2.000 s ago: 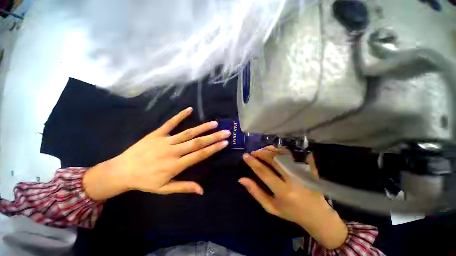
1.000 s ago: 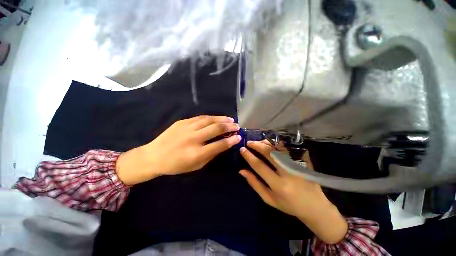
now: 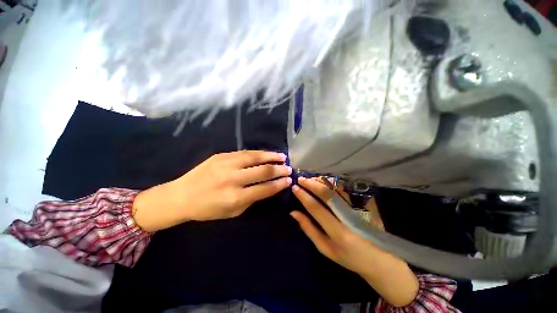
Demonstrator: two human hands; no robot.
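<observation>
A dark garment panel lies across the machine bed. My left hand rests palm down on it, its fingertips pressing beside the needle area. A sliver of dark-blue label shows at the fingertips; the rest is hidden. My right hand lies flat with its fingertips just right of the left ones, partly under the grey guard bar. The presser foot and needle area lies under the machine head, partly hidden.
A white fluffy bundle blocks the upper middle. The curved grey guard bar loops over the right wrist side. White table surface shows at the left, and a ribbed metal part at the right.
My left hand's spread fingers have drawn together and moved right, covering the label that showed two seconds ago. My right hand has hardly moved. The view has shifted slightly.
</observation>
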